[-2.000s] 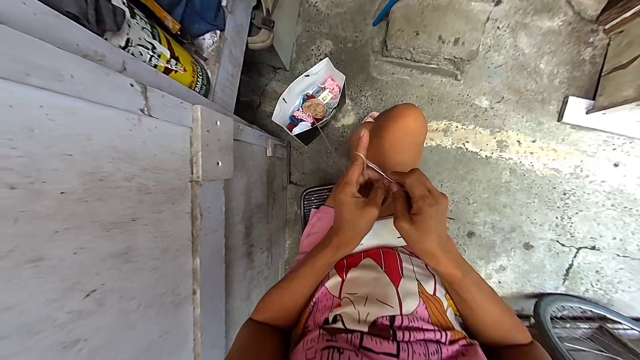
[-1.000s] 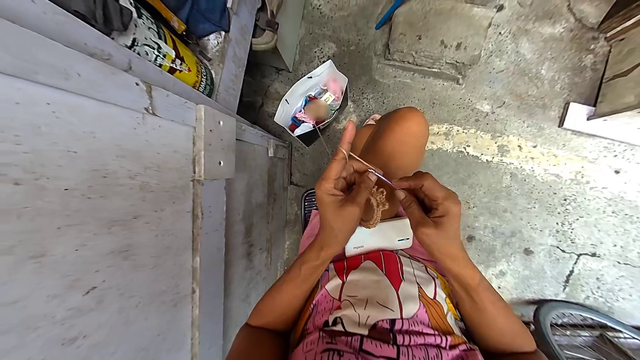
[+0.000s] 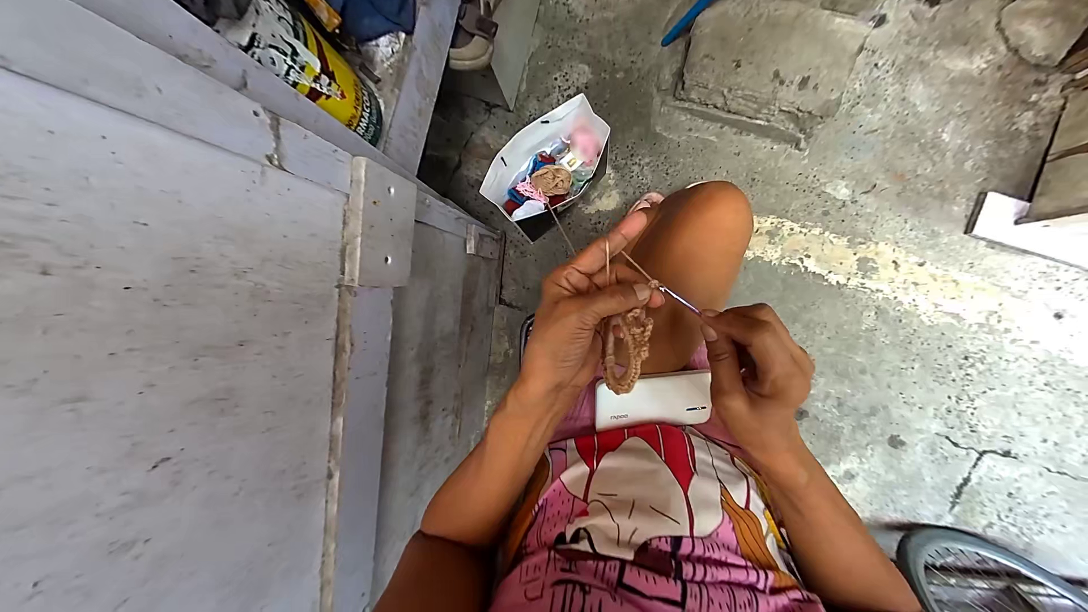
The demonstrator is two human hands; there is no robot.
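Between thumb and fingers, my left hand [image 3: 586, 310] pinches the top of a tan crochet piece [image 3: 627, 361], a loop of stitches that hangs below it. Tan yarn passes around my raised left forefinger and runs toward the bag. My right hand [image 3: 761, 365] grips a thin crochet hook [image 3: 682, 301], whose tip meets the stitches at my left thumb. A white device marked Rapoo [image 3: 650, 399] lies on my lap under the hands. The tan yarn ball [image 3: 551, 181] rests in an open white paper bag [image 3: 520, 153] among pink, blue and red yarn.
A grey painted wooden cabinet [image 3: 170, 340] stands close on my left, with a yellow-labelled can [image 3: 327, 81] on its shelf. A shoe [image 3: 473, 38] is beyond it. A bicycle wheel [image 3: 926, 552] is at the lower right. Concrete slabs form the ground ahead.
The hands were close together two seconds ago and now stand farther apart. The crochet loop, hidden at first, hangs in plain view below my left hand.
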